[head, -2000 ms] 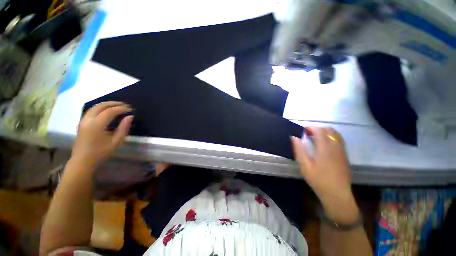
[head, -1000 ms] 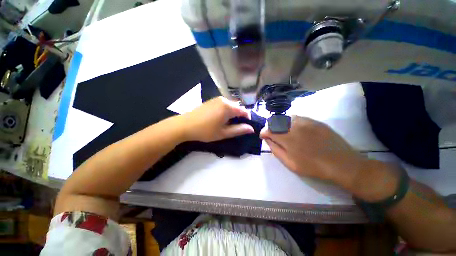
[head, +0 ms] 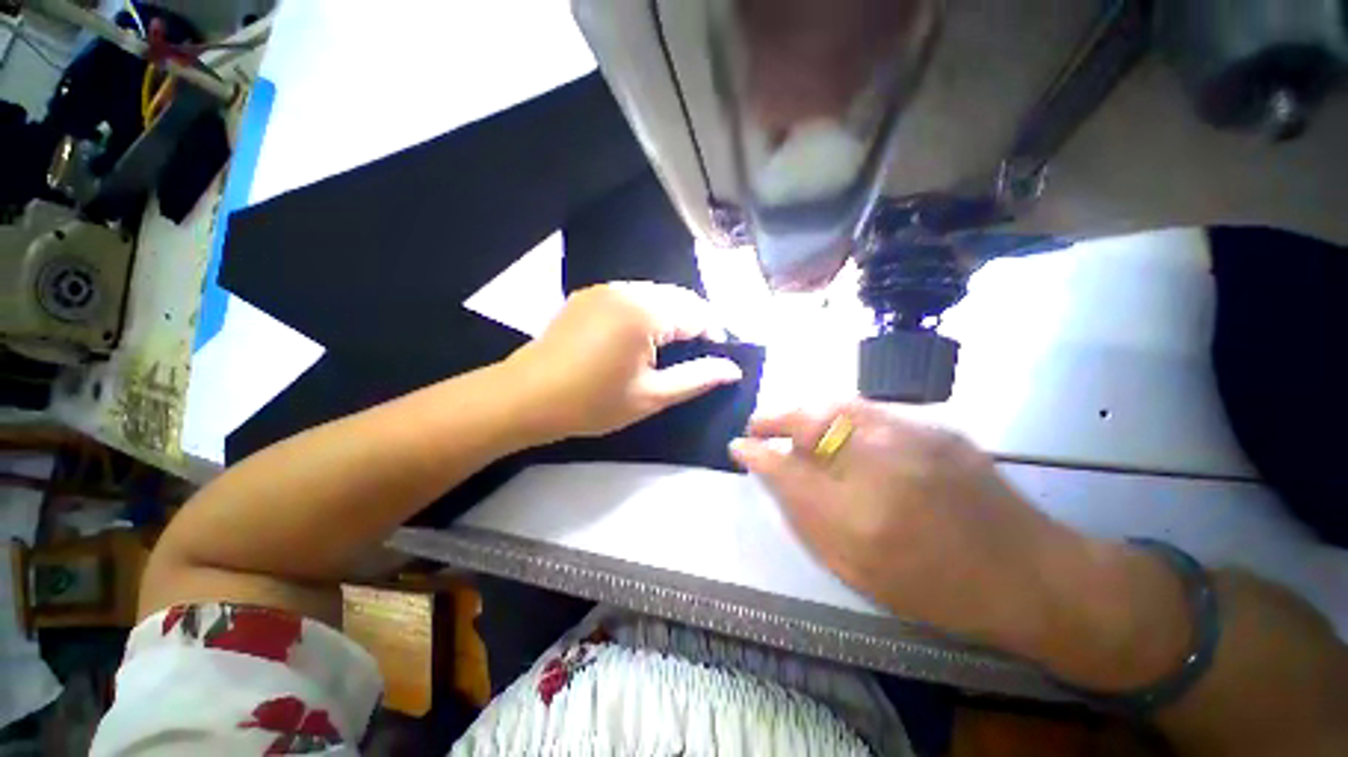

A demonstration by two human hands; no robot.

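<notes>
Black cut pieces (head: 444, 222) lie crossed on the white table, left of the needle area. My left hand (head: 636, 362) presses on the black cloth, with thumb and fingers pinching near its right end. My right hand (head: 872, 481) has its fingertips on the cloth's right edge, close to my left fingertips. The sewing machine head (head: 1064, 133) hangs over the cloth's end. Its needle area is washed out by white glare, so the needle and the exact cloth edge there are hidden. A dark ribbed knob (head: 908, 362) is just above my right hand.
Another black piece (head: 1283, 370) lies at the right, cut off by the picture's edge. A grey ruled strip (head: 665, 599) runs along the table's front edge. Blue tape (head: 244, 170) marks the left end. Machine parts (head: 67, 289) stand beyond it. A wooden bench (head: 387, 643) is below.
Since two seconds ago, both hands have moved from the long piece's ends to the needle area. Over the last second, the view has come closer to the machine head, and both hands remain at the cloth.
</notes>
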